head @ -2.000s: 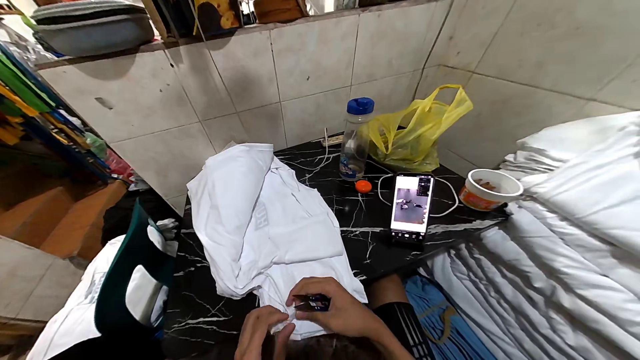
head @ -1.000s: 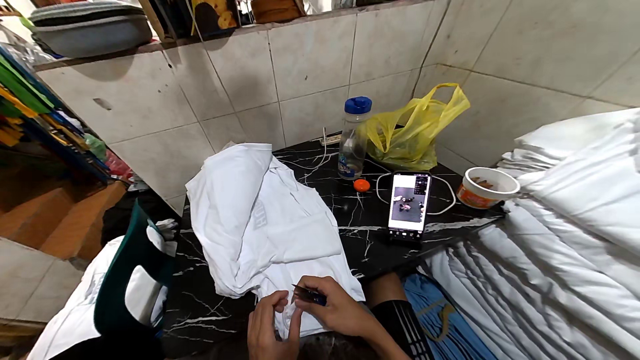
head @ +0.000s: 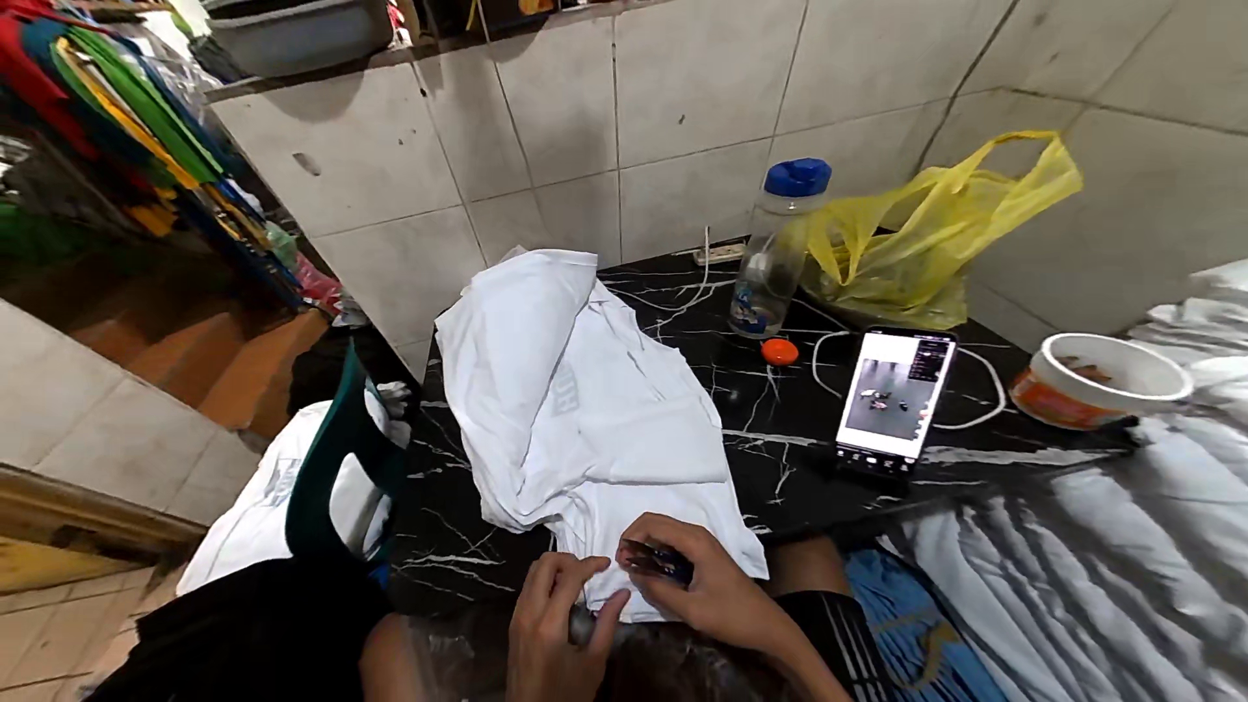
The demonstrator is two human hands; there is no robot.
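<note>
A white garment [head: 634, 419], folded over itself and bearing faint print, lies on a black marble-patterned table [head: 458, 487]. At its near edge my left hand [head: 558, 619] pinches the white cloth between thumb and fingers. Just to the right, my right hand [head: 697, 575] is closed around a small dark tool [head: 661, 563], perhaps thread snips, over the cloth; its tips are partly hidden by the fingers.
Behind the garment's right side stand a clear bottle with a blue cap [head: 775, 253] and a yellow plastic bag [head: 907, 253]. A lit phone [head: 895, 400], an orange cap [head: 780, 352] and a white tub [head: 1097, 380] are at right. White cloth [head: 1063, 575] is piled beyond; a green chair [head: 331, 468] stands left.
Both hands have stayed at the garment's near edge, with small shifts of the fingers. The dark tool remains in my right hand, its angle changed slightly.
</note>
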